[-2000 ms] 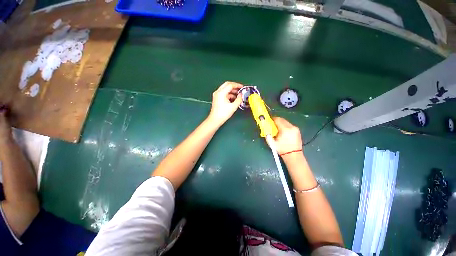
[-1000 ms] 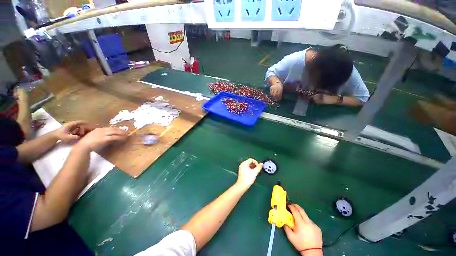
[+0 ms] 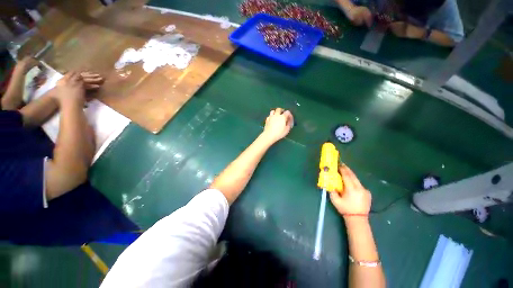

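Note:
My left hand (image 3: 278, 125) is over the green bench with its fingers curled down. A small greyish edge shows at its fingertips, but the fingers hide whether it holds something. My right hand (image 3: 351, 194) grips a yellow glue gun (image 3: 329, 169), its nozzle pointing away from me. A pale glue stick (image 3: 320, 225) sticks out of the gun's rear. A round black-and-white unit (image 3: 344, 133) lies on the bench just beyond the nozzle, not touching it.
More round units (image 3: 431, 181) lie by the white post (image 3: 467, 188) at right. Spare glue sticks (image 3: 447, 263) are at lower right. A blue tray (image 3: 306, 55) of reddish parts stands at the back. White discs (image 3: 160, 53) lie on the brown board (image 3: 194, 79). People work at left and across.
The view has tilted down again after looking up. My left hand has moved left, away from the round unit it was beside. The gun, earlier over a unit at my left hand, is now apart from it.

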